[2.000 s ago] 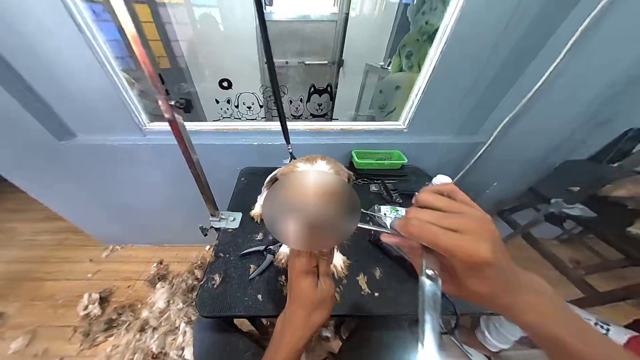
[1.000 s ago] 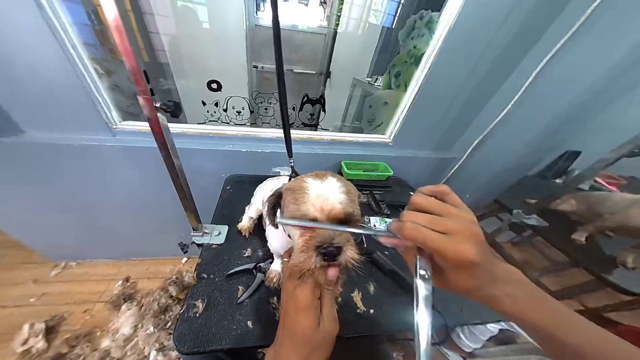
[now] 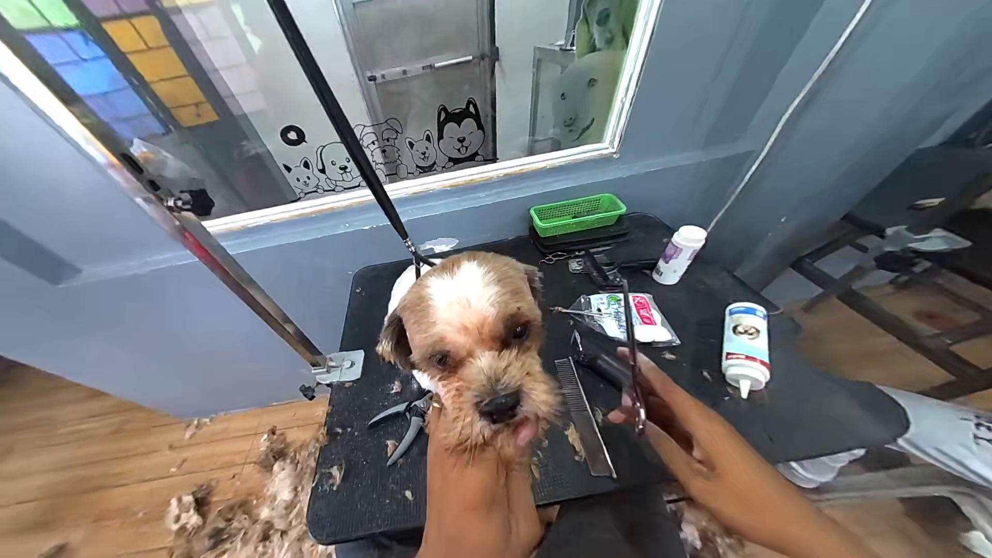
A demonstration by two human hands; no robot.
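A brown and white dog (image 3: 473, 325) faces me on the black grooming table (image 3: 364, 480), tethered behind its neck by a black strap (image 3: 341, 116). Under its chin, my left hand (image 3: 480, 496) holds up the head. At the right, my right hand (image 3: 682, 426) grips grooming scissors (image 3: 634, 349), blades pointing upward, apart from the dog's face. Between hand and dog lies a metal comb (image 3: 581, 418), with a black clipper (image 3: 604, 364) beside it. Nail clippers (image 3: 407, 422) with grey handles rest left of my left hand.
A green plastic basket (image 3: 577, 215), a white bottle (image 3: 680, 254), a plastic packet (image 3: 629, 318) and a nozzle bottle (image 3: 746, 349) stand or lie on the table's right part. A metal post (image 3: 248, 291) is clamped at the left edge. Cut fur (image 3: 271, 504) covers floor at lower left.
The scissors, across the dog's face one second ago, are now upright to its right. My left hand stays under the chin. The view has shifted closer.
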